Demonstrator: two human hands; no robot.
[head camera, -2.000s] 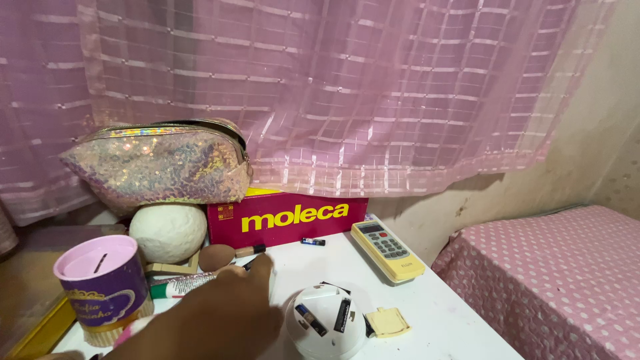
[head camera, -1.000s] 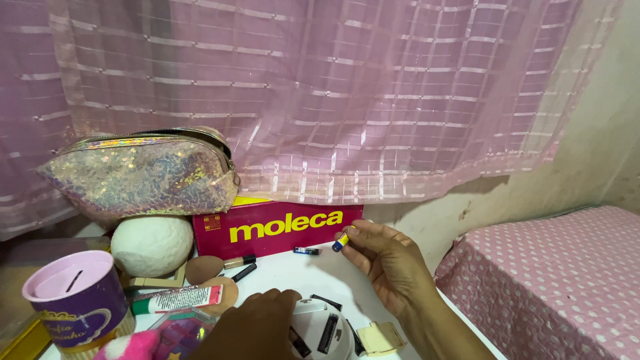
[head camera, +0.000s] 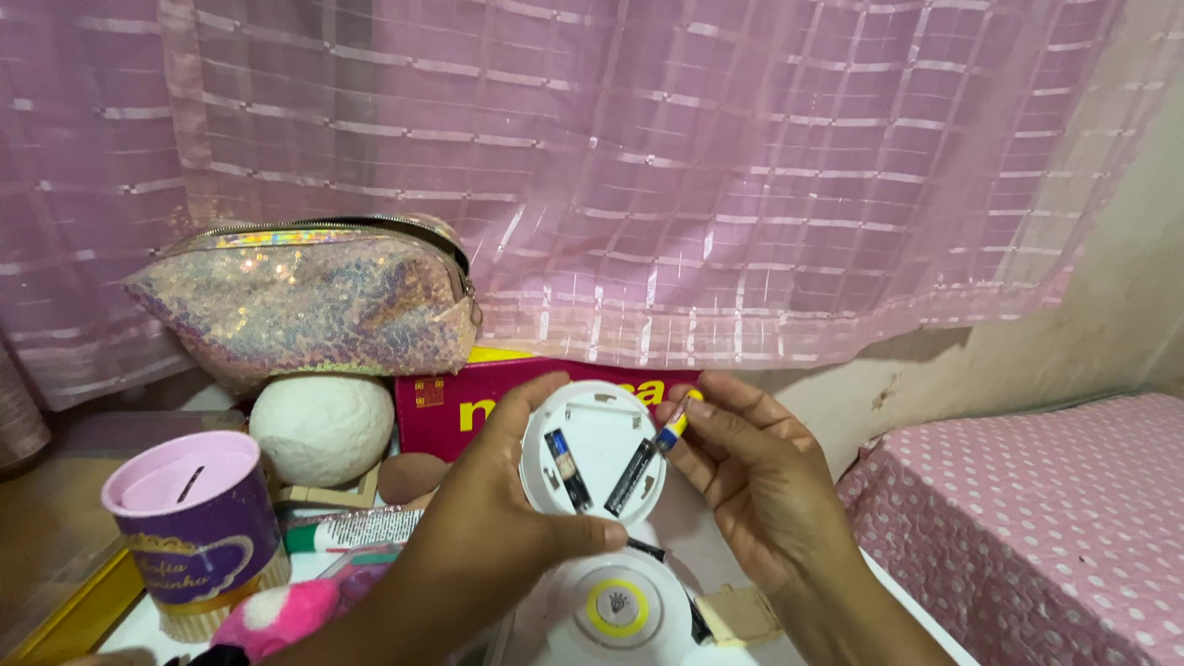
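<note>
My left hand (head camera: 504, 490) holds up a round white plastic battery housing (head camera: 597, 421), its inside facing me. A battery with a blue end (head camera: 566, 470) lies in its left slot and a black battery (head camera: 631, 477) in its right part. Between the thumb and fingers of my right hand (head camera: 749, 462) is a blue and yellow battery (head camera: 680, 421), right at the upper end of the black one. Below the housing, a round white push light (head camera: 618, 606) with a yellow ring lies on the white table. A beige plastic cover (head camera: 737, 615) is beside it.
A magenta shoe box (head camera: 435, 439) stands behind my hands. To the left are a sequined pouch (head camera: 314, 305), a white ball-like object (head camera: 322, 427), a purple coin tin (head camera: 199, 532), a tube (head camera: 356, 530) and a pink fluffy item (head camera: 277, 615). A pink dotted cover (head camera: 1036, 518) lies at right.
The white housing, low at the table a second ago, is now raised in my left hand. My right hand has brought the blue and yellow battery against it.
</note>
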